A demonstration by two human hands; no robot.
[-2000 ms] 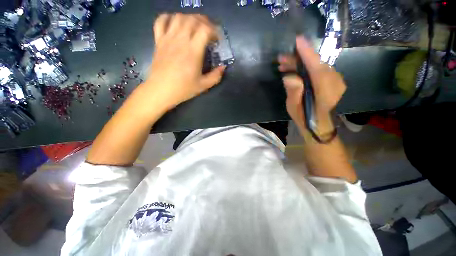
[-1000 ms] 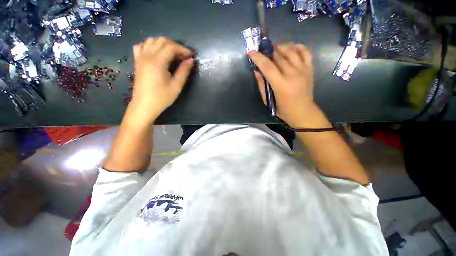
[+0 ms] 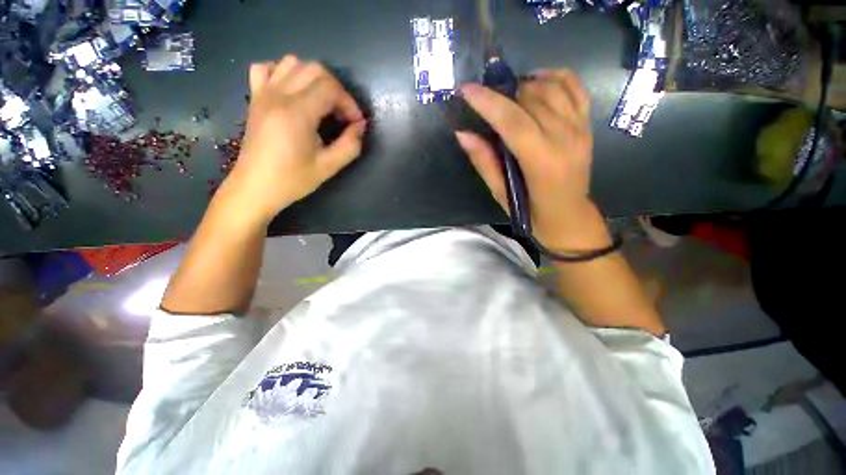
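Observation:
A blue and silver circuit board (image 3: 433, 59) lies upright-on in front of me on the dark green bench top, between my two hands. My right hand (image 3: 547, 139) holds the black handle of the soldering iron (image 3: 509, 158), whose blurred metal shaft points away from me, right of the board. My left hand (image 3: 299, 125) is left of the board, with thumb and forefinger pinched on a tiny dark red component (image 3: 365, 121), mostly hidden by the fingertips. More small dark red components (image 3: 125, 165) lie scattered left of my left hand.
A large heap of boards (image 3: 82, 79) is at the far left. Other boards (image 3: 640, 93) lie at the right, beside a clear bag of small metal parts (image 3: 742, 46). A round yellow-green item (image 3: 782, 147) and a black cable are at the right bench edge.
The board left my left hand, was under my right fingers a second ago, and now lies further left, free of them. My left hand moved left and pinched a small part.

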